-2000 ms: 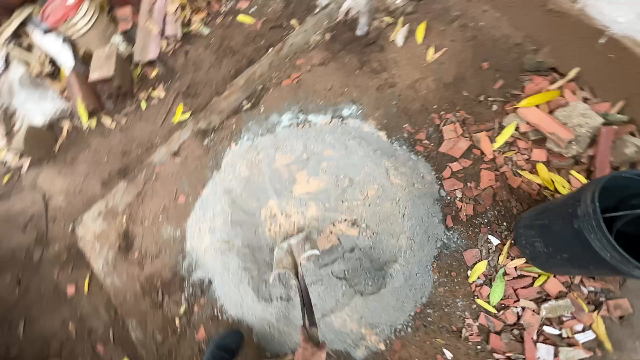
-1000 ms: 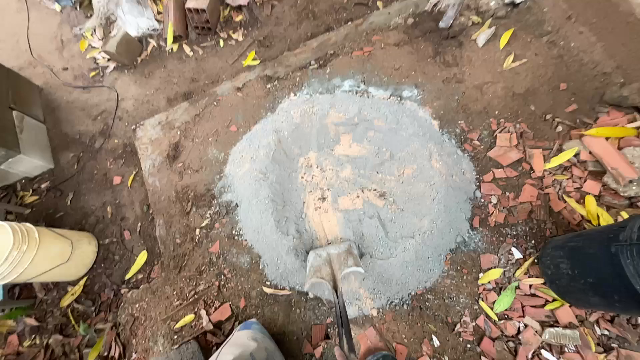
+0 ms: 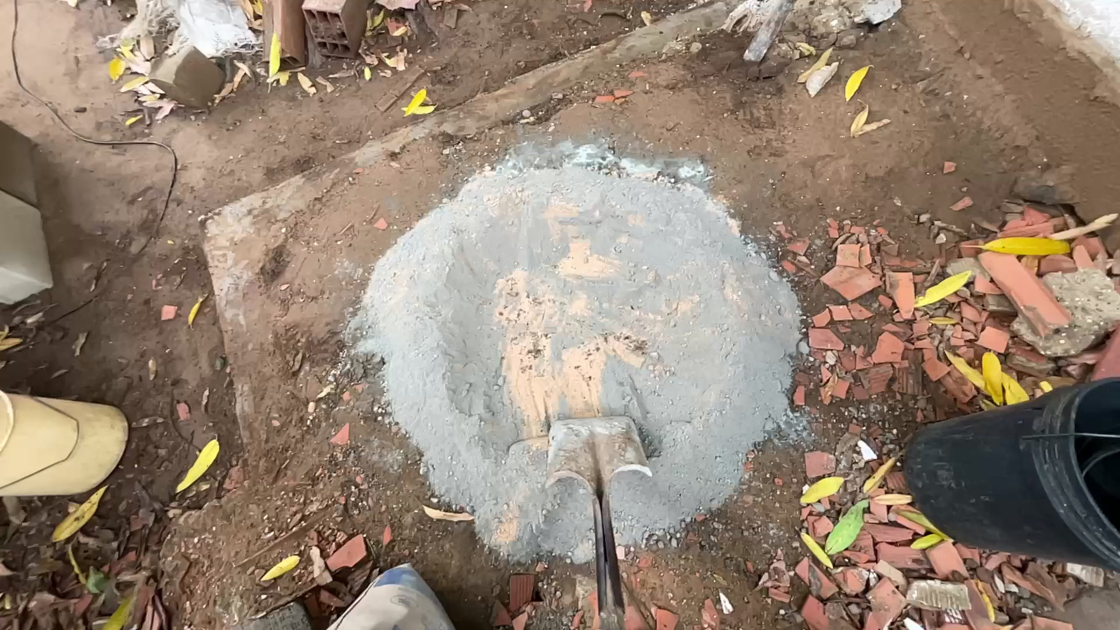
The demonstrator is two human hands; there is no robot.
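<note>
A shovel's metal blade (image 3: 598, 451) rests on the near side of a round, low pile of grey powder and orange sand (image 3: 691, 289). Its dark handle (image 3: 605, 560) runs down out of the bottom of the view. Orange sand shows in a shallow hollow just beyond the blade. Neither of my hands is in the frame now, so their grip on the handle cannot be seen. At the bottom edge, a light trouser leg (image 3: 394, 604) and part of a dark shoe (image 3: 278, 618) are visible left of the handle.
A black bucket (image 3: 989, 481) lies tilted at the right among broken red tile pieces (image 3: 888, 350). A cream bucket (image 3: 61, 442) is at the left edge, with a pale block (image 3: 19, 245) above it. A cable (image 3: 105, 142), a hollow brick (image 3: 334, 26) and debris lie toward the upper left.
The shovel blade has come back toward the pile's near edge since two seconds ago, and more orange sand is exposed in the middle. A hand on the handle has left the view.
</note>
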